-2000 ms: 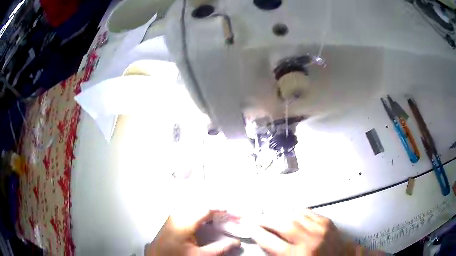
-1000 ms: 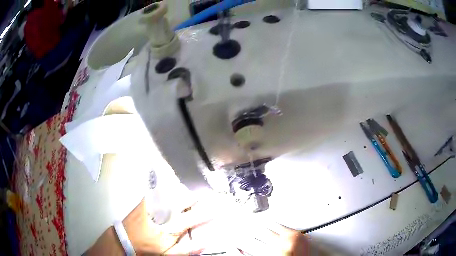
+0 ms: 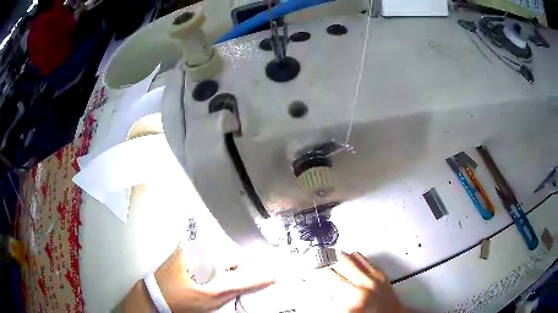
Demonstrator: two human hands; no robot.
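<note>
The sewing machine head (image 3: 245, 134) stands over the bed. Its presser foot (image 3: 325, 255) shows under bright lamp glare. My left hand (image 3: 189, 287) lies left of the foot, palm down, a white band at the wrist, fingers pointing right. My right hand (image 3: 367, 284) is just right of the foot, fingertips close to it. Both hands seem to rest on a white fabric piece (image 3: 290, 296) in front of the foot; its edges are washed out. Whether the fingers grip it cannot be told. The tension dial (image 3: 316, 179) is above the foot.
White fabric pieces (image 3: 116, 168) lie left of the head. Snips (image 3: 474, 189), a longer dark tool with a blue end (image 3: 511, 202) and a small grey plate (image 3: 435, 203) lie at right. A tan board with red print (image 3: 49, 226) is at far left. A blue tube (image 3: 269, 15) runs behind.
The view has tilted to show more of the machine's top. Both hands have moved from the front edge up beside the foot. In the last second, my right hand moved slightly up.
</note>
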